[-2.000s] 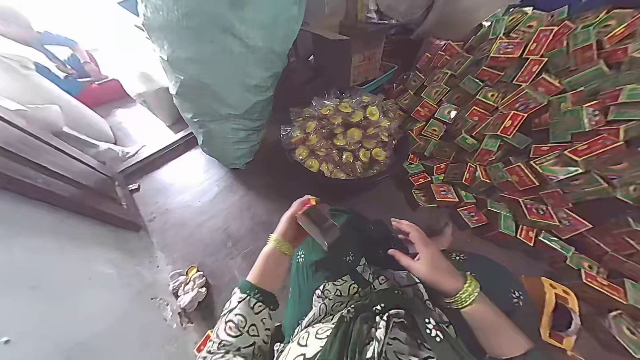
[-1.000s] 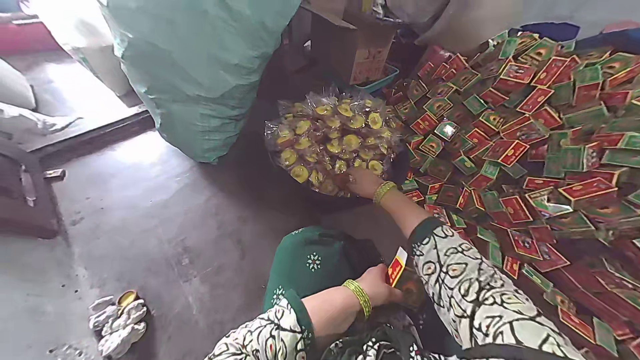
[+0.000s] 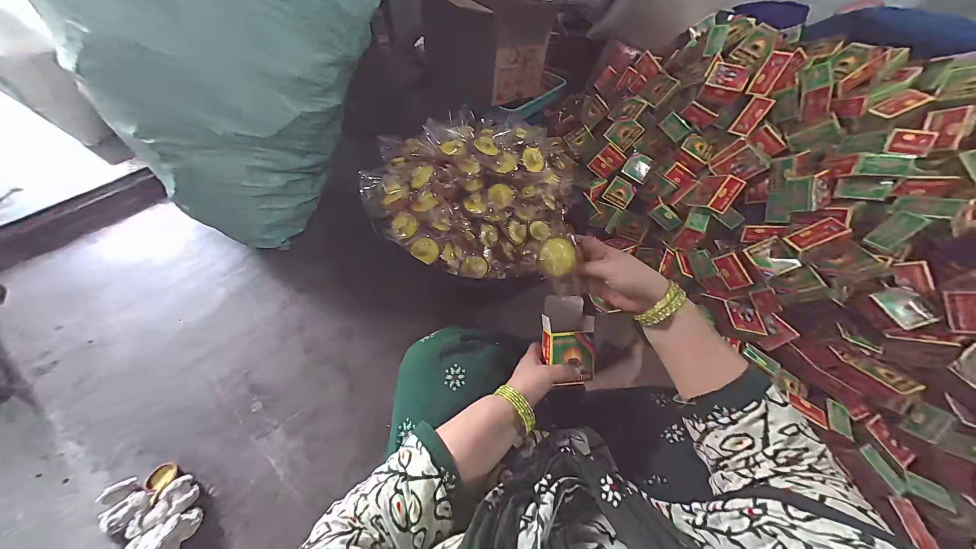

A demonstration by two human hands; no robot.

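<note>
My left hand (image 3: 543, 374) grips a small red and green cardboard box (image 3: 568, 352), upright above my lap, its top flaps raised. Just above and to the right of the box, my right hand (image 3: 618, 274) holds a plastic-wrapped item with a round yellow top (image 3: 558, 257). A heap of similar clear-wrapped items with yellow tops (image 3: 473, 198) lies beyond my hands in a dark, round container, whose rim is mostly hidden. What sits inside the small box cannot be seen.
Flat red and green cardboard boxes (image 3: 808, 229) form a large pile at right. A big green sack (image 3: 221, 114) stands at left. Behind the heap are a brown carton (image 3: 522, 61) and a teal tray (image 3: 543, 97). White knotted cloth-like pieces (image 3: 149, 511) lie on the floor at lower left.
My right hand has drawn back from the heap with a wrapped item. The box in my left hand now stands upright with its flaps raised.
</note>
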